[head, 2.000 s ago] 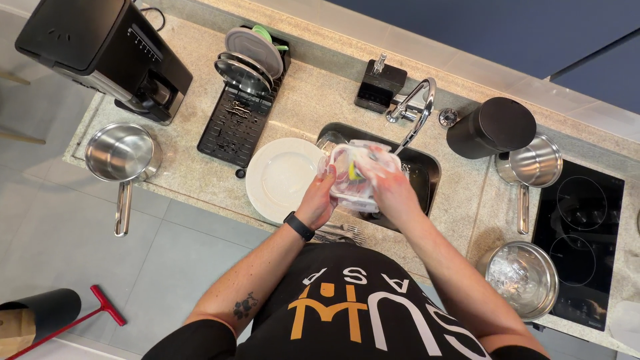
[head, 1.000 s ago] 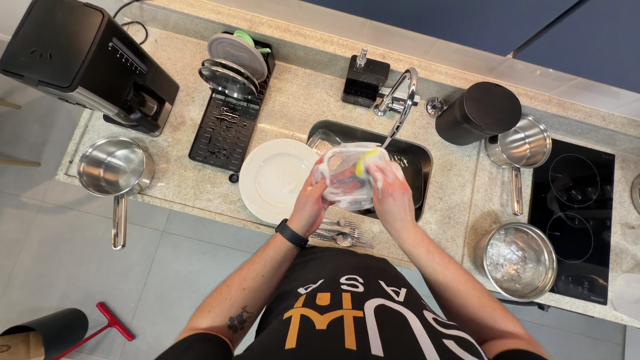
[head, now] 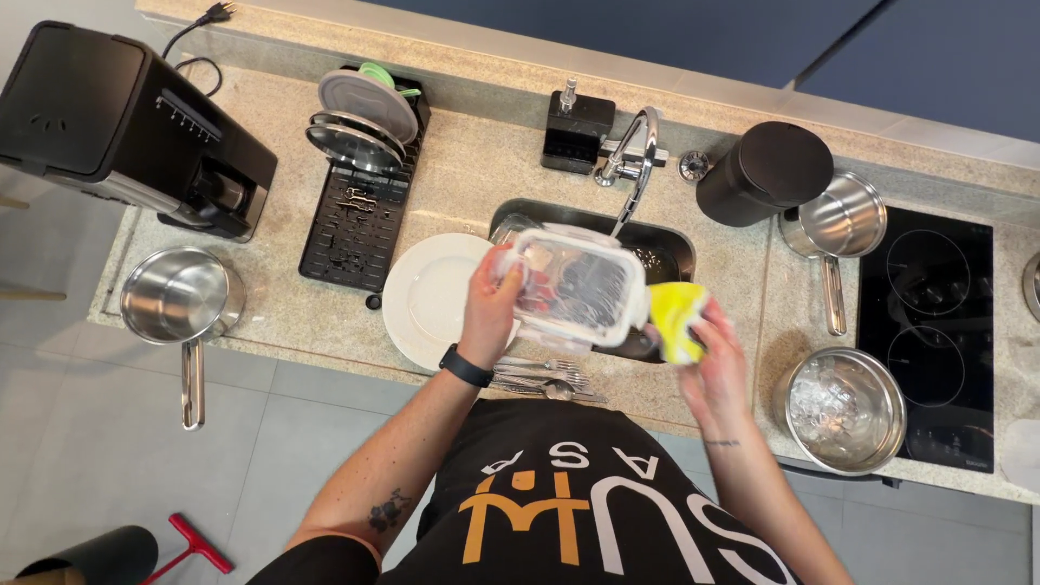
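Note:
Over the left part of the sink [head: 686, 244], my left hand [head: 491, 305] grips a clear plastic container lid with white clip edges [head: 581, 284] by its left end. My right hand [head: 719, 353] holds a yellow sponge [head: 678, 321] close to the lid's right end. White plates [head: 431, 301] lie on the counter left of the sink, partly behind my left hand. Forks and spoons [head: 556, 390] lie along the counter's front edge, below the lid. A chrome faucet [head: 642, 162] arches over the sink, where a clear container [head: 513, 227] is partly hidden.
A black drying rack [head: 353, 227] holds pan lids. Left are a coffee machine [head: 122, 130] and a saucepan [head: 183, 296]. Right of the sink stand a black canister [head: 764, 175], a saucepan [head: 845, 215] and a steel pot [head: 841, 410] beside the cooktop [head: 930, 325].
My right hand and the yellow sponge have moved right, from over the lid to beside its right end. My left hand still grips the lid.

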